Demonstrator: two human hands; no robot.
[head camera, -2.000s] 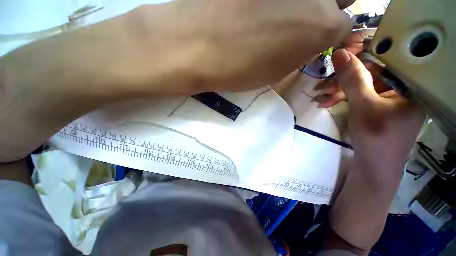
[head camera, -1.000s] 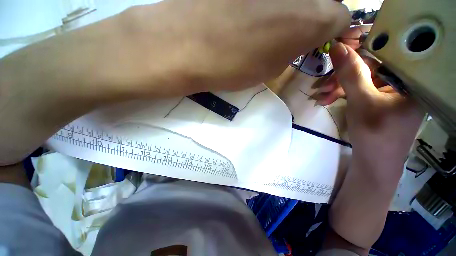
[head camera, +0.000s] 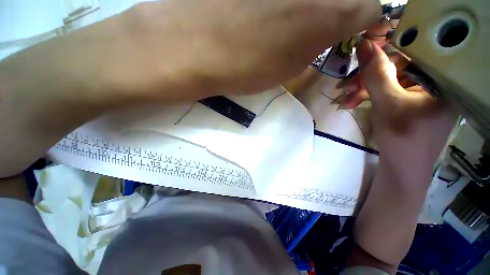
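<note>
A pale cut panel (head camera: 282, 139) lies on the white table, with a dark label (head camera: 228, 110) flat on it and fine dark threads at both label ends. My left forearm crosses above the panel. My left hand (head camera: 344, 21) is at the needle area under the machine head (head camera: 456, 70), its fingers mostly hidden. My right hand (head camera: 381, 80) is beside it, thumb and fingertips close together near a small yellow-green thing (head camera: 349, 44). Whether either hand holds anything is not clear.
A printed ruler (head camera: 161, 165) runs along the table's front edge. Pale cloth (head camera: 64, 209) hangs below at left. A blue crate (head camera: 293, 228) is below the table. Metal parts (head camera: 470, 164) and a ribbed cylinder (head camera: 470, 209) are at far right.
The hands stay at the needle area with small finger shifts. The view has moved slightly; the panel and label keep their place on the table.
</note>
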